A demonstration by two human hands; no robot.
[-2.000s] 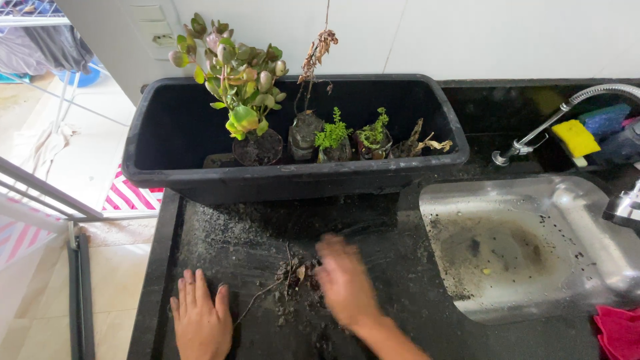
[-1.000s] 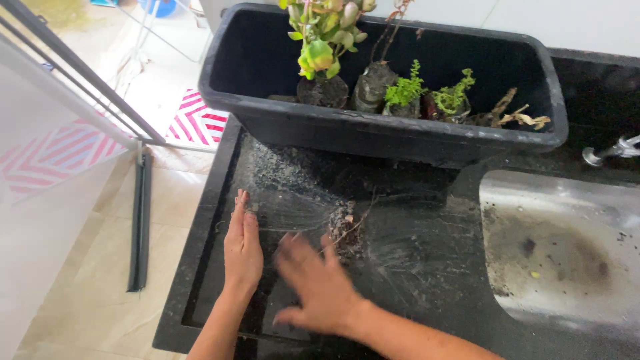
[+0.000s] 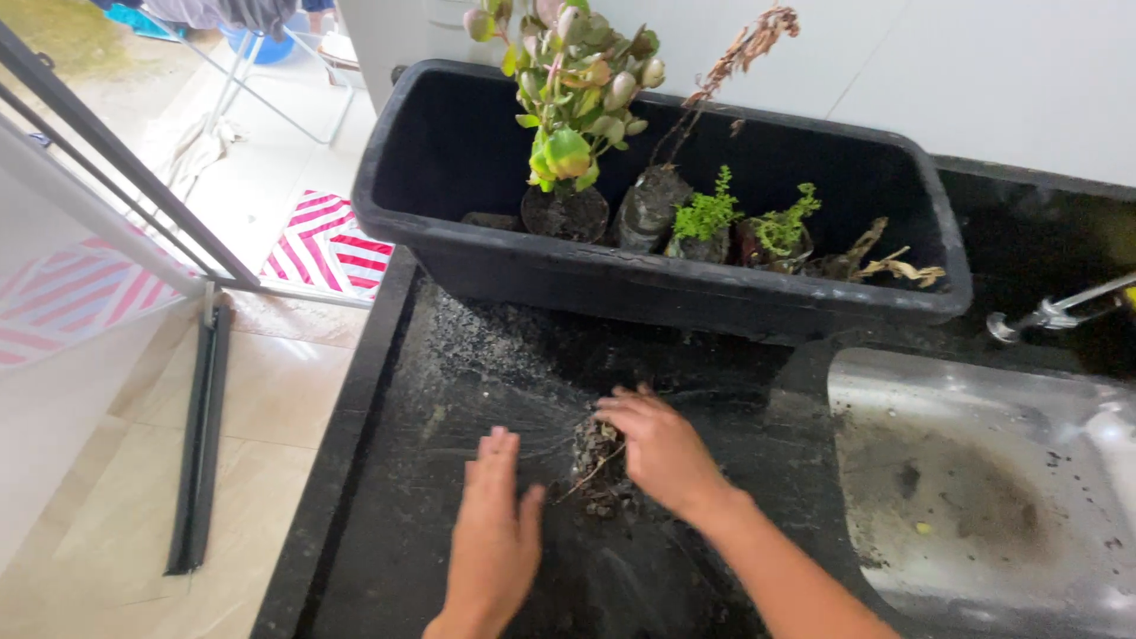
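Observation:
A small heap of dark soil and debris (image 3: 596, 461) lies on the black stone countertop (image 3: 426, 524), with a thin dry twig (image 3: 590, 475) across it. My right hand (image 3: 666, 453) is at the heap's right side, fingers extended and pointing up and left, holding nothing. To the left of the heap, apart from it, my left hand (image 3: 497, 515) is held on edge with its thumb away from the fingers, also empty. Finer pale grit (image 3: 470, 342) is scattered near the planter. Both hands are slightly blurred.
A long black plastic planter (image 3: 674, 280) stands behind, holding a succulent (image 3: 568, 98), small green plants (image 3: 706, 216) and dried stems. On the right is a soiled steel sink (image 3: 958, 497) with a faucet (image 3: 1047, 315). The counter's left edge drops to a tiled floor.
Soil that lay more spread out two seconds ago is in a more compact heap. My right hand has moved from left of the heap to its right side since one second ago. The view has shifted.

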